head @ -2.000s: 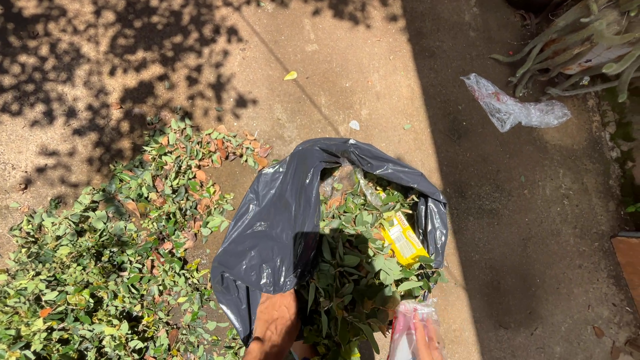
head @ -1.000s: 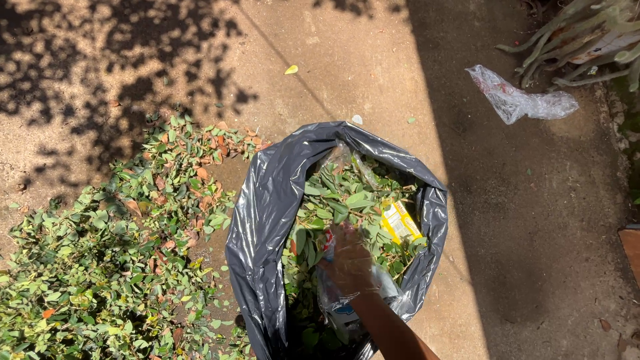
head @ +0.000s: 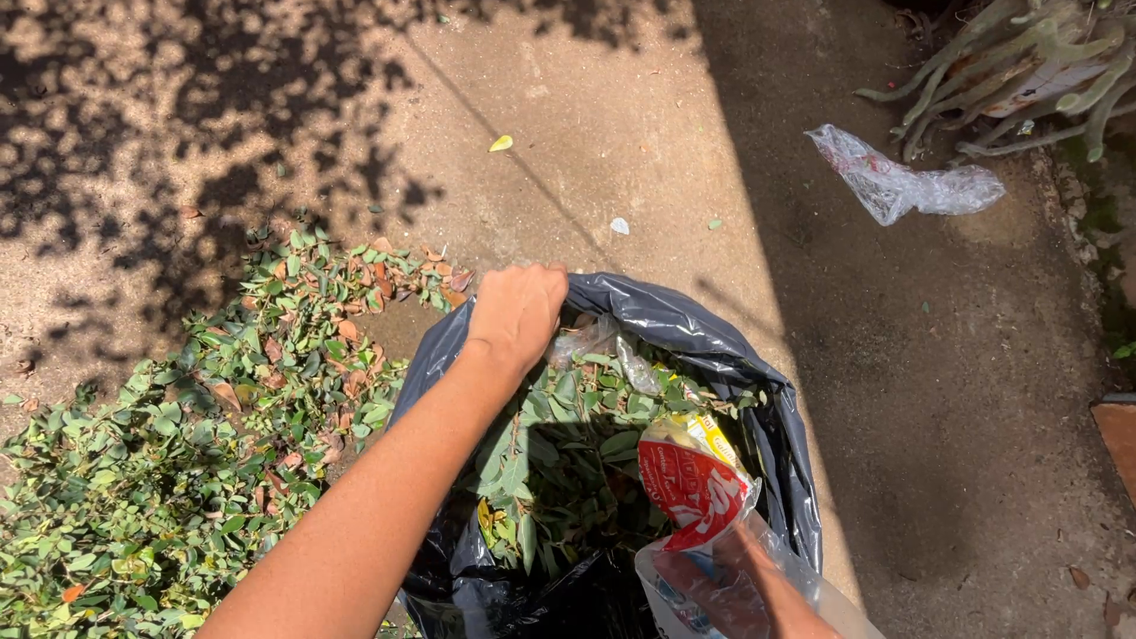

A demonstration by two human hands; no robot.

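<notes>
A black plastic garbage bag point(head: 799, 461) stands open at the lower middle, with leafy cuttings point(head: 568, 417) and a yellow printed wrapper point(head: 719, 439) inside. My left hand point(head: 519, 311) grips the bag's far rim, its knuckles up. Over the right side of the opening is my right hand point(head: 737, 568), wrapped in a clear plastic bag point(head: 666, 577) with a red printed part point(head: 692, 484). The plastic blurs its fingers, so whether they close on anything is hard to tell. Crumpled clear plastic point(head: 635, 364) lies against the inner far wall.
A heap of green and brown leaves point(head: 160, 461) spreads over the concrete at left. A crumpled clear plastic bag point(head: 905, 182) lies in the shade at right, near thick greenish stems point(head: 1047, 62). A terracotta-coloured edge point(head: 1118, 444) shows at far right.
My left hand, at the bag's near left side two seconds ago, is now on the far rim. The plastic-covered hand that reached into the middle a second ago is now at the right side.
</notes>
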